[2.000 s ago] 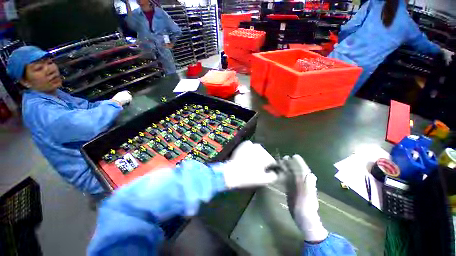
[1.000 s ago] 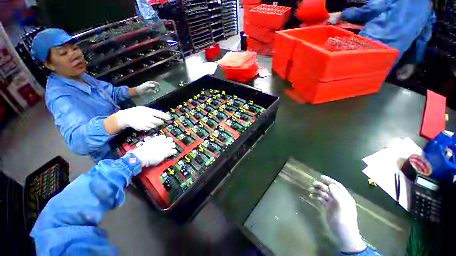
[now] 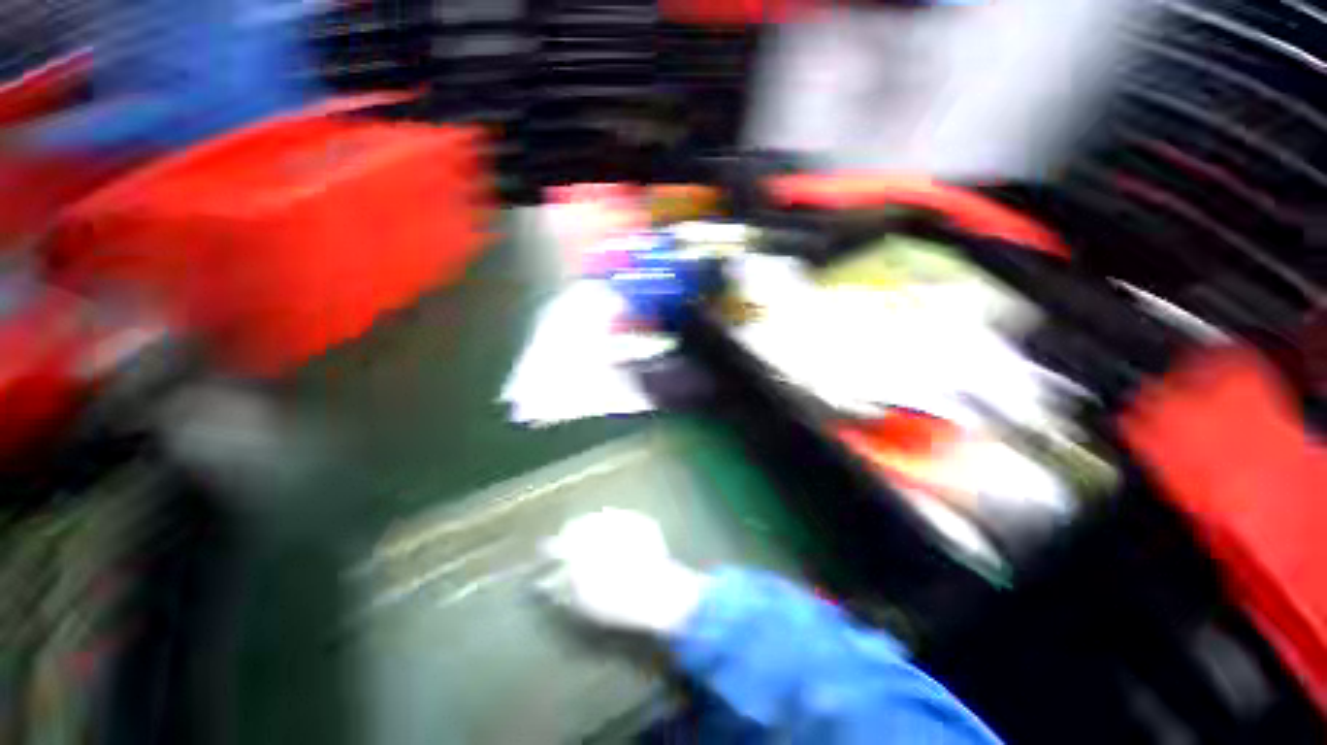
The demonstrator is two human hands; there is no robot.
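Note:
The whole view is blurred. My right hand [image 3: 619, 568], in a white glove, is over the greyish work mat [image 3: 451, 662] in the lower middle. Its fingers are too blurred to tell whether they hold anything. My left hand cannot be made out. A faint pale patch lies left of the mat, but I cannot tell what it is. At the lower left edge is a dark, streaked shape, perhaps the black tray with boards [image 3: 73, 582].
Red-orange crates [image 3: 335, 233] stand at the upper left. White papers [image 3: 582, 357] lie beyond the mat beside a blue holder [image 3: 651, 277]. A black bin heaped with white material [image 3: 873, 335] is to the right. A red-orange shape [image 3: 1237, 480] is at the far right.
The view has swung right, so the crates and papers sit further left and the bin has come in. My left hand, earlier over the tray, is no longer identifiable. My right hand remains over the mat.

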